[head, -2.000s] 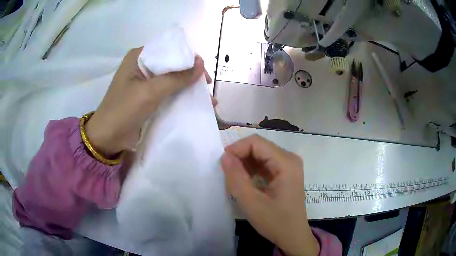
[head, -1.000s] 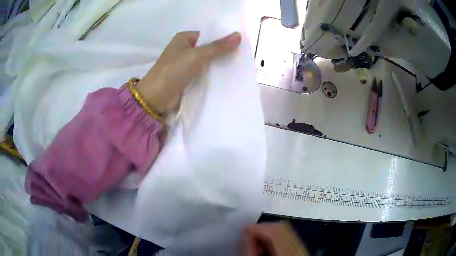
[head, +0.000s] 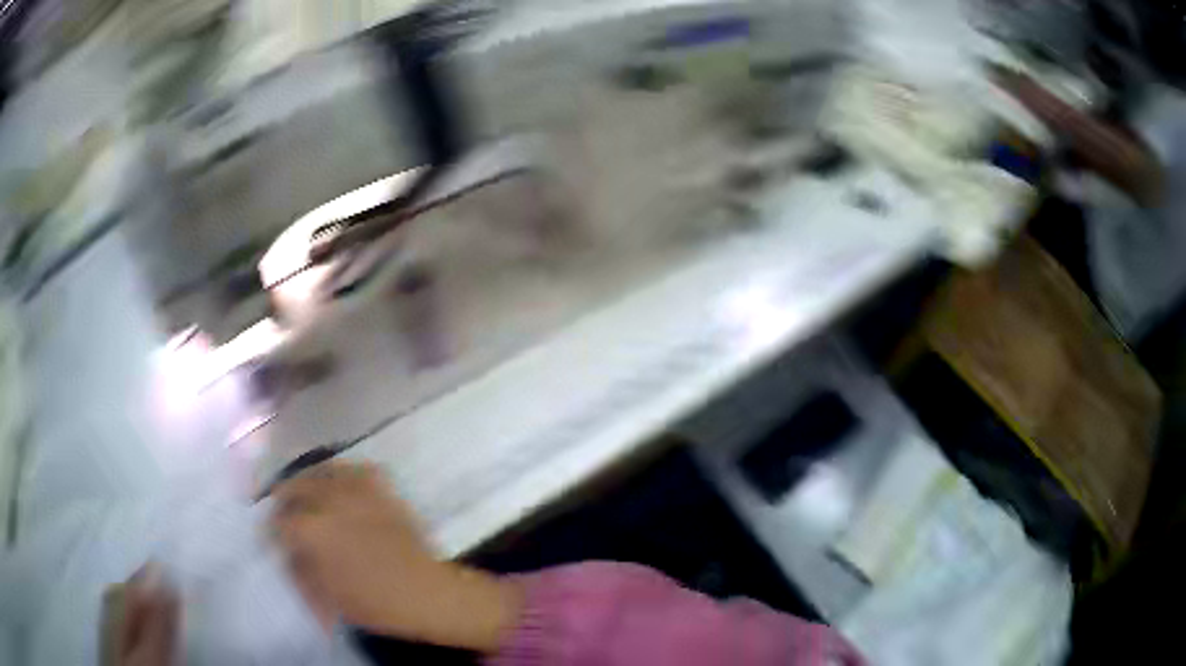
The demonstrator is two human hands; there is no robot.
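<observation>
The whole view is motion-blurred. The white fabric panel (head: 215,533) lies at the lower left, beside the sewing machine. My right hand (head: 349,553), with a pink sleeve, is at the right edge of the panel, its fingers curled in on that edge and seeming to pinch it. My left hand (head: 143,622) shows only in part at the bottom left, against the cloth; blur hides its grip. The sewing machine head (head: 546,156) is a grey-beige smear above, with a bright glare at its left end. A blurred pinkish shape like the snips (head: 423,319) is on the machine bed.
The white table edge with its ruler (head: 585,403) runs up to the right. Below it are a grey surface with a dark object (head: 800,445) and pale papers or cloth. A brown panel with a yellow frame (head: 1041,377) stands at the right. Another person's arm (head: 1080,137) and cream cloth (head: 923,156) show at upper right.
The view has swung to the right, bringing in the brown panel and the other person. My left hand now shows only in part at the bottom left; my right hand and sleeve show more fully.
</observation>
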